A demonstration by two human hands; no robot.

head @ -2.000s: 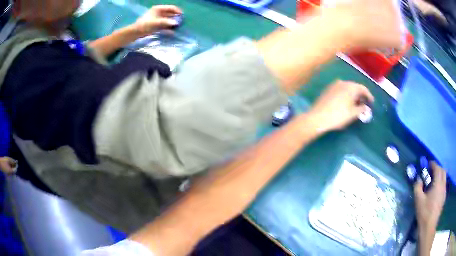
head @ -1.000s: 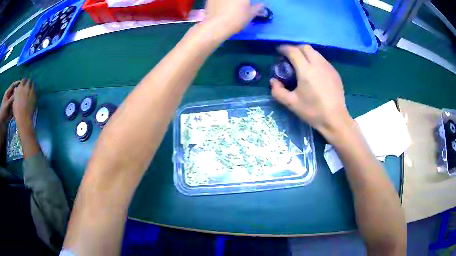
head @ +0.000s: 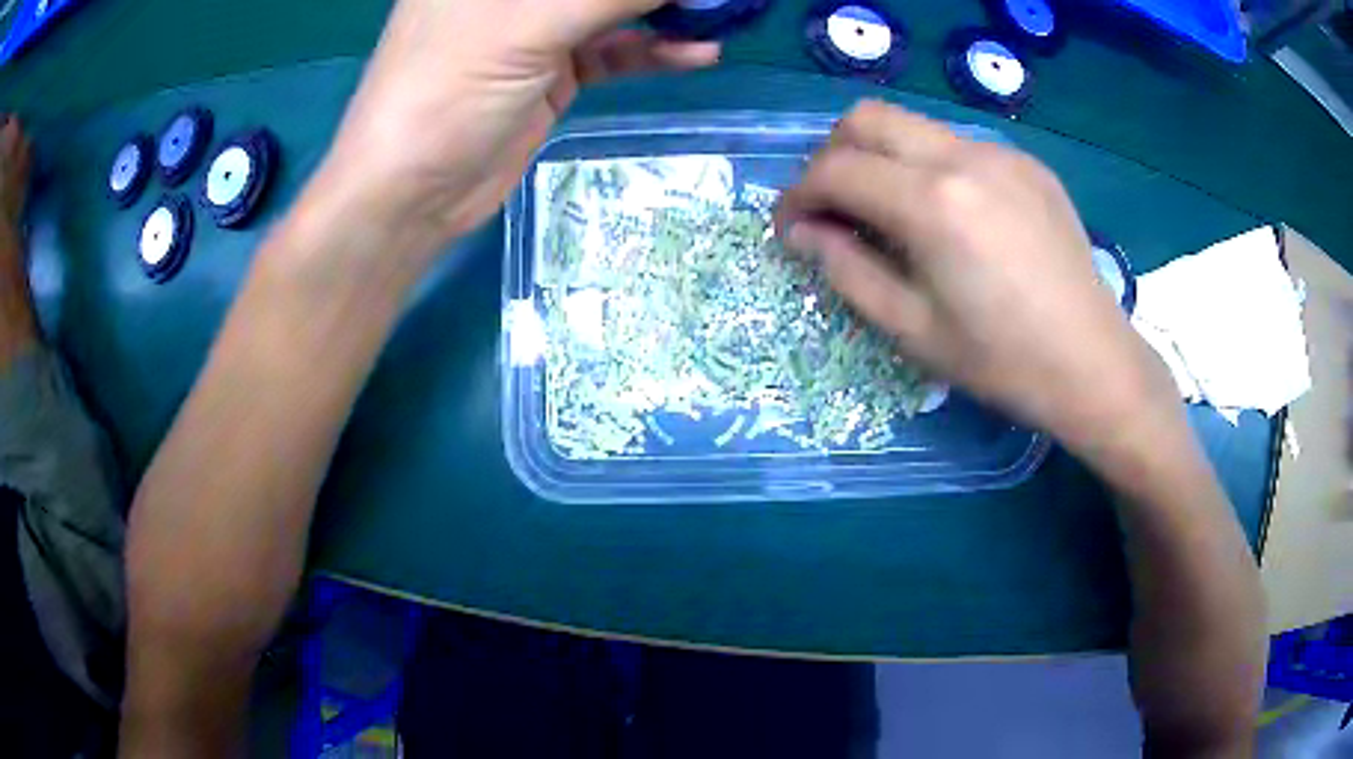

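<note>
My left hand (head: pixel 490 89) is at the top of the view, holding a round black disc (head: pixel 709 15) that is partly cut off by the top edge. My right hand (head: pixel 950 252) is over the right part of the clear parts tray (head: pixel 772 489), slightly blurred, with its fingertips down at the heap of small strips (head: pixel 712 312). Whether it pinches a strip cannot be seen. The strips are pale yellow-green to silver and lie loose in the tray.
Several black discs with pale centres (head: pixel 230 177) lie at the left. More discs (head: pixel 856 36) lie beyond the tray, one partly behind my right wrist. Crumpled white paper (head: pixel 1232 326) and cardboard (head: pixel 1321 489) are at right. Blue trays (head: pixel 1202 18) show at the top corners. Another person's sleeve (head: pixel 60 489) is at left.
The view has shifted. My left hand has come back from the blue tray with a disc. My right hand has left the disc beyond the clear tray and moved to the strips.
</note>
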